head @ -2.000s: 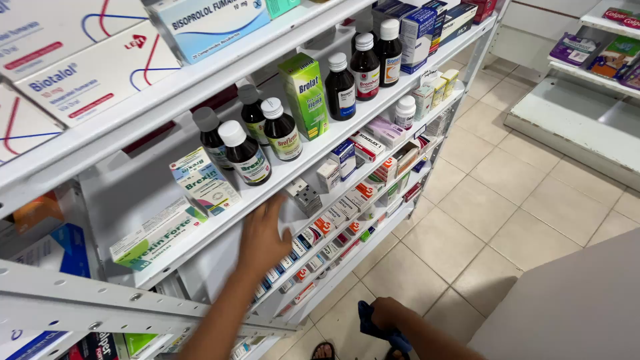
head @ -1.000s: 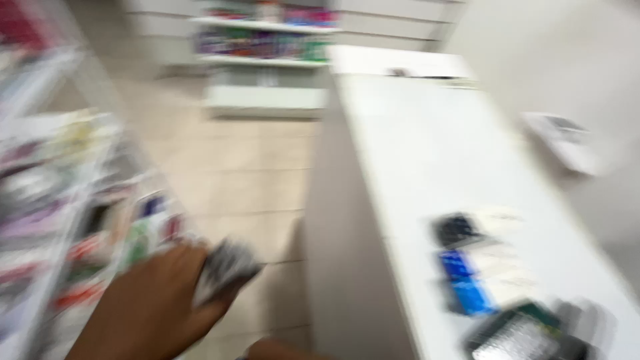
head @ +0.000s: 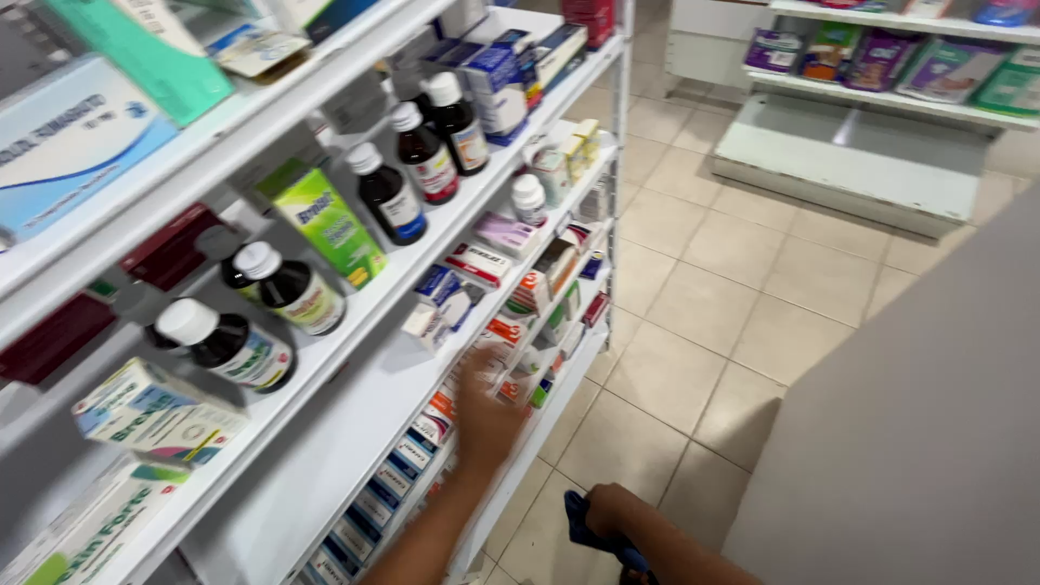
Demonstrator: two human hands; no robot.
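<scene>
My left hand (head: 487, 410) is by the front edge of a white metal shelf (head: 325, 439), over rows of small medicine boxes; it is blurred, and I cannot tell whether its fingers hold anything. A small white box (head: 426, 327) and a blue and white box (head: 443, 288) stand on that shelf just beyond the fingertips. Lower right, over the tiled floor, my right hand (head: 609, 512) grips a dark blue cloth (head: 578, 524). Brown bottles with white caps (head: 252, 357) and a green and yellow carton (head: 329, 227) stand on the shelf above.
Cartons, among them a light blue one (head: 73, 150), fill the top shelf. A white panel (head: 902, 422) rises on the right. Across the tiled floor (head: 723, 317) stands a low shelf unit (head: 845, 162) with colourful packs above its base.
The view swung to a white counter and back to the shelves. One second ago a hand held a blurred greyish thing near the shelves. The small white box now stands alone, away from my fingers.
</scene>
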